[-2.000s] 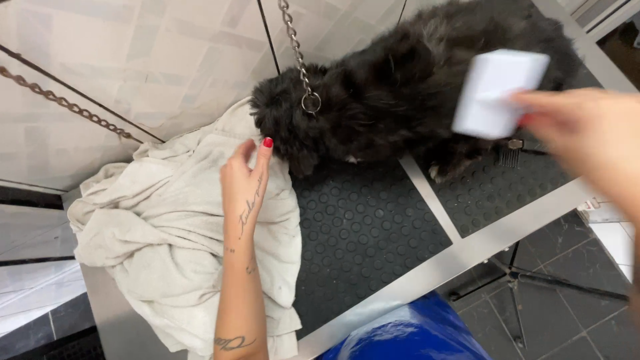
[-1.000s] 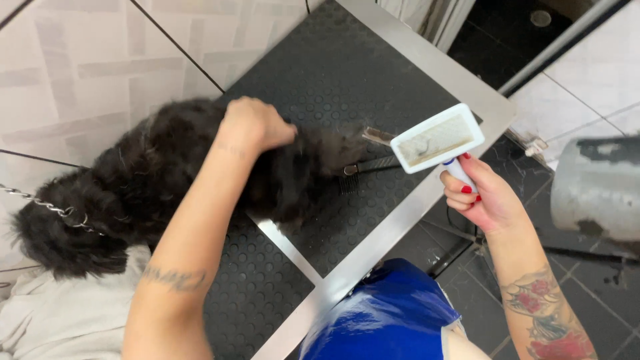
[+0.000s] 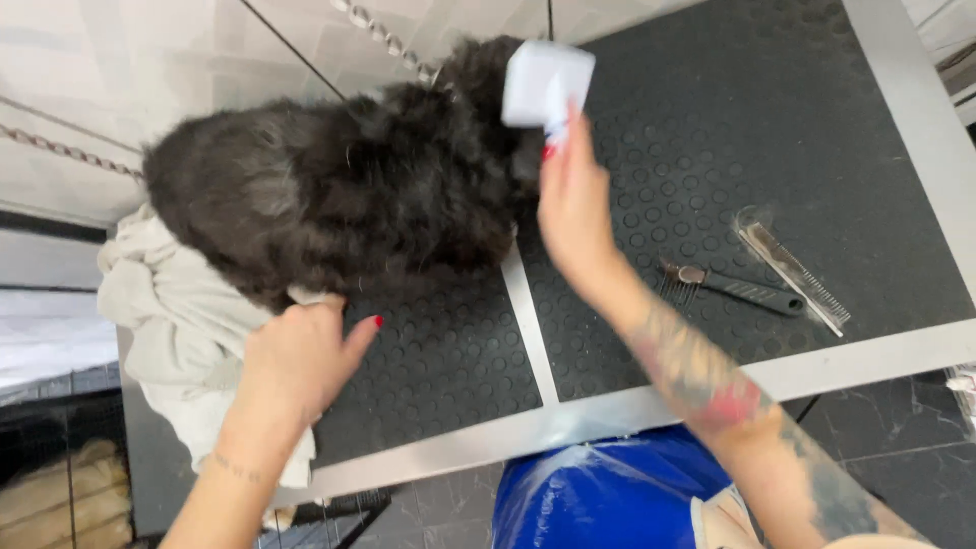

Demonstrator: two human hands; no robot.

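A black, long-haired dog [image 3: 328, 191] stands across the left half of a black rubber-topped grooming table [image 3: 732, 114], its head end to the right by the chain. My right hand [image 3: 572, 183] grips a white slicker brush [image 3: 547, 84] by its handle; the brush, slightly blurred, is in front of the dog's head end. My left hand [image 3: 301, 351] is at the dog's lower side near the towel, thumb apart, its fingertips partly hidden, so its hold is unclear. A crumpled pale towel [image 3: 168, 305] lies under and beside the dog's left end.
A dematting rake [image 3: 747, 290] with a dark handle and a metal comb [image 3: 793, 267] with loose hair lie on the table's right half. A metal chain [image 3: 389, 38] runs to the dog, and another chain [image 3: 69, 149] hangs at left. The metal table edge [image 3: 610, 412] runs along the front.
The dog has turned around: its head end was at the left by the towel and is now at the right. My left hand has left its back; my right hand still holds the brush.
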